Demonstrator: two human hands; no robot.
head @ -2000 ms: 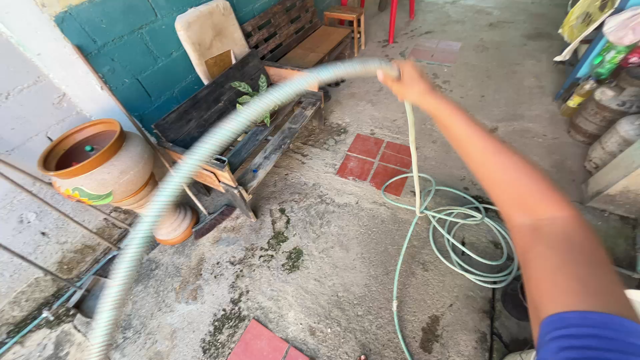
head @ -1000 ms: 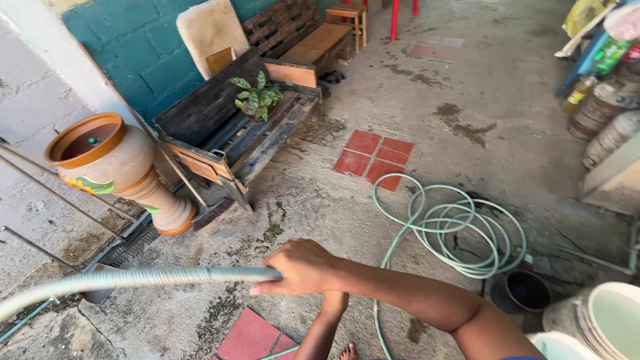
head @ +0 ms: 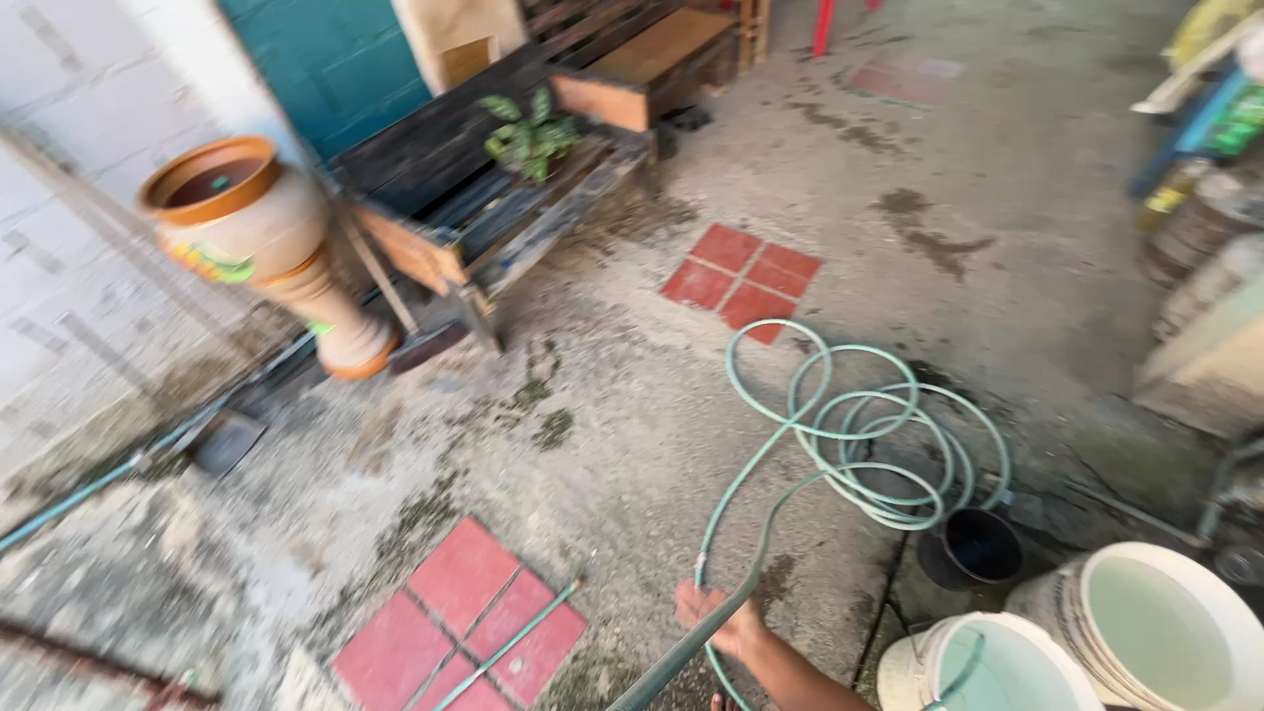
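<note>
My right hand (head: 721,620) reaches in from the lower edge, closed around a pale green garden hose (head: 755,558). One length of it passes over the fingers toward the bottom edge, large and near the camera; another length runs down beside the fingers. Beyond the hand, the rest of the hose lies in loose loops on the concrete floor, close to a square of red tiles (head: 726,247). Across the nearer red tiles (head: 464,617) lies a thin green hose end. My left hand is out of view.
Two white buckets of water (head: 1155,622) and a black pot (head: 973,548) stand at lower right. Along the left are a clay urn (head: 267,227), a broom (head: 430,346), a dustpan (head: 225,439) and a wooden bench (head: 415,237) bearing a potted plant (head: 533,138). Containers line the right edge.
My right hand, first stretched out with the hose raised in an arc, has come down low and close. My left hand, visible one second ago, has left the view.
</note>
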